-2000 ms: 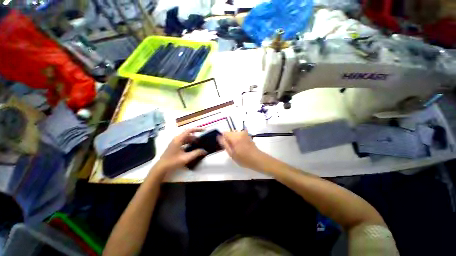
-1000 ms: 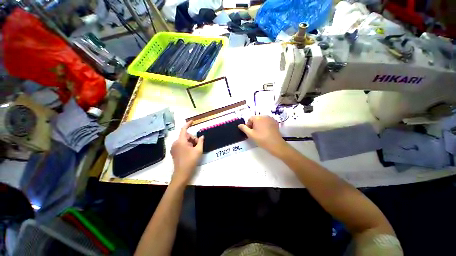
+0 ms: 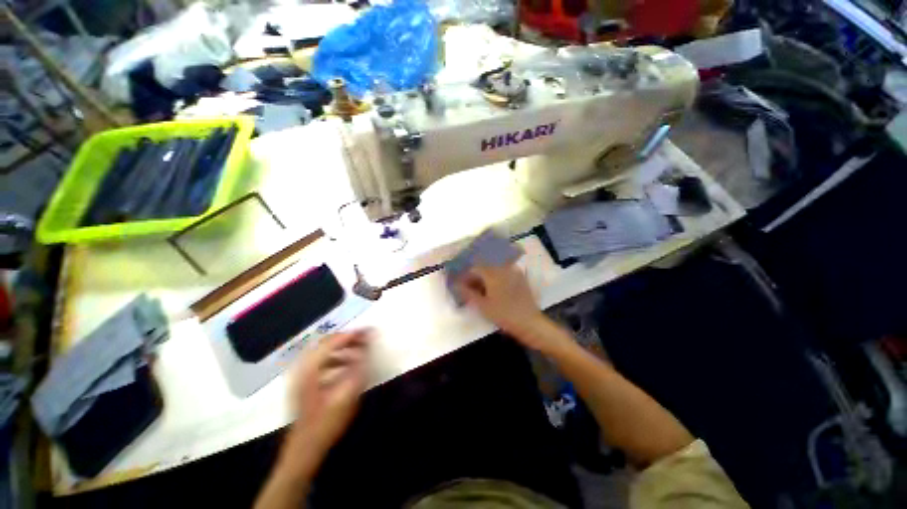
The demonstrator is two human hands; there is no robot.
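The black panel (image 3: 286, 312) lies flat in the window of the whitish template (image 3: 251, 376), with the brown strip (image 3: 261, 274) along the far side and a thin pink line beside the panel. My right hand (image 3: 490, 296) holds a grey fabric piece (image 3: 483, 255) at its near edge, right of the template. My left hand (image 3: 334, 370) is blurred, near the template's near right corner, with nothing seen in it; its fingers look partly curled.
The white HIKARI sewing machine (image 3: 477, 149) stands behind my right hand. Grey pieces (image 3: 609, 227) lie under its arm. A yellow-green basket (image 3: 75, 217) of dark strips is at the back left. Grey fabric (image 3: 94, 373) over black panels (image 3: 117, 427) lies at the left edge.
The view has turned right. Both hands have left the black panel, which now lies in the template. My right hand has moved right and taken hold of a grey piece.
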